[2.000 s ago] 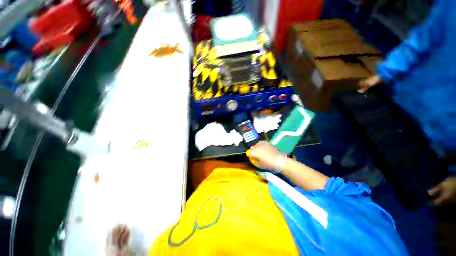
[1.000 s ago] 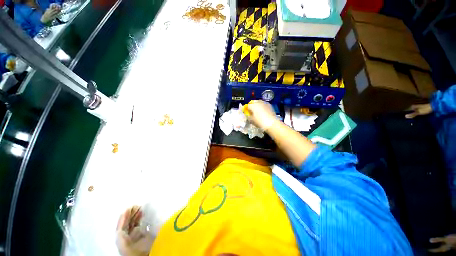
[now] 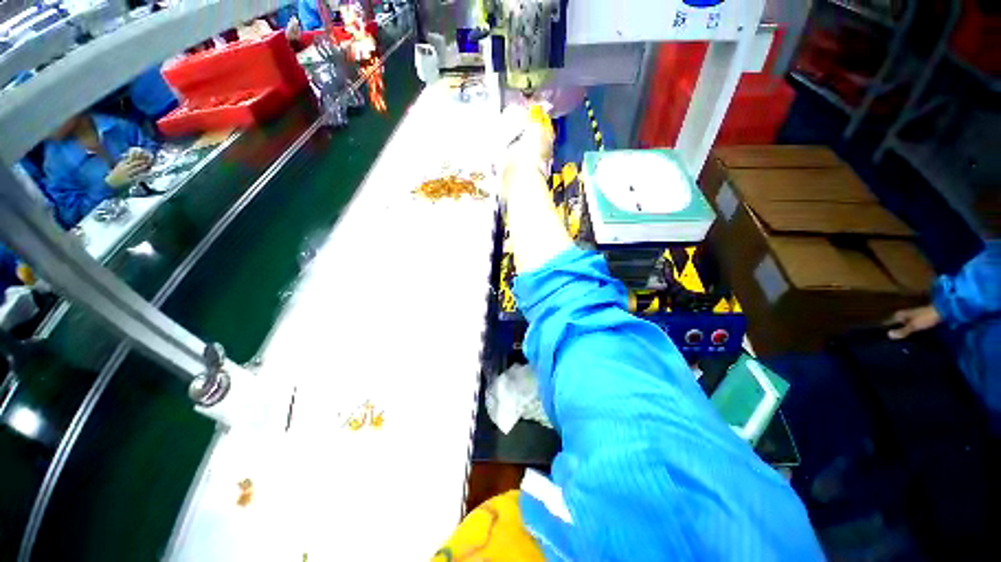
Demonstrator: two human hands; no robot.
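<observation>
My right hand [image 3: 529, 137], with yellow-orange finger cots, reaches far forward at the end of the outstretched blue sleeve, beside the bench's far right part. Its fingers are small and blurred, so I cannot tell if they hold anything. My left hand is out of the picture. The teal-and-white box [image 3: 648, 223] with a round pale top sits on the hazard-patterned machine [image 3: 686, 274], right of my forearm. A pile of small amber rings [image 3: 450, 188] lies on the white bench [image 3: 362, 318]. The crumpled white cloth [image 3: 516, 397] lies below the machine, partly behind my sleeve.
More amber pieces [image 3: 364, 416] lie nearer on the bench. A metal frame arm [image 3: 99, 280] crosses the left, above the green conveyor [image 3: 236, 247]. Cartons [image 3: 812, 242] stand right of the machine. A person's hand [image 3: 913, 321] is at the right. The green-edged pad [image 3: 750, 397] lies below the machine.
My right hand has moved from the white cloth forward and up past the machine's left side. My left hand has left the picture. The view has tilted up, showing the far bench end.
</observation>
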